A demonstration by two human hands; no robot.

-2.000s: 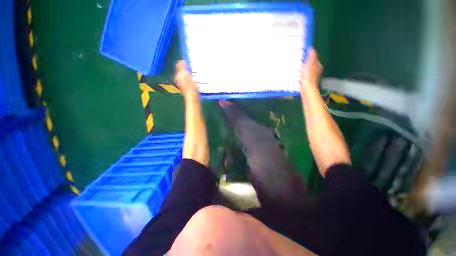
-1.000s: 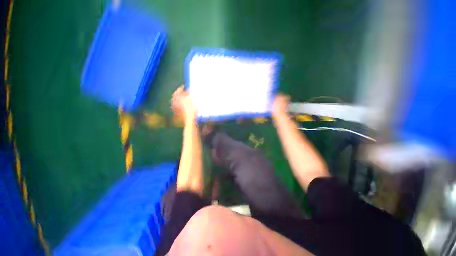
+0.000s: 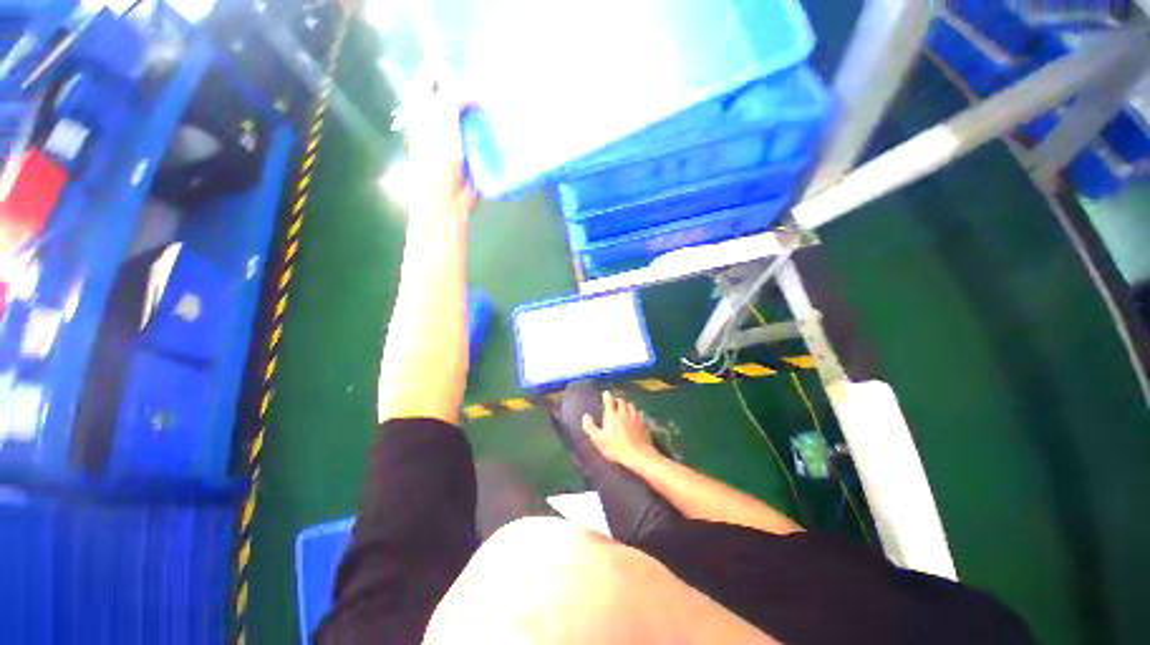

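Observation:
My left hand (image 3: 444, 158) is stretched forward, gripping the near left corner of the top blue bin (image 3: 769, 38), which sits tilted on a stack of blue bins. Glare washes out the hand's fingers and the bin's inside, so its contents cannot be told. My right hand (image 3: 618, 428) is low by my knee, empty, with its fingers apart. Just beyond it, a blue tray (image 3: 586, 379) filled with white parts lies low near the floor tape.
The stack stands on a white metal frame (image 3: 883, 176) with legs at the right. Blue shelving with boxes (image 3: 183, 302) runs along the left. Yellow-black tape (image 3: 293, 239) marks the green floor. Thin cables hang near the frame. A blue bin edge (image 3: 315, 573) shows at the lower left.
The white-filled tray that both hands held is now low near the floor, released. My left hand has moved up to the stacked bin; my right hand has drawn back. The view has shifted to the stack.

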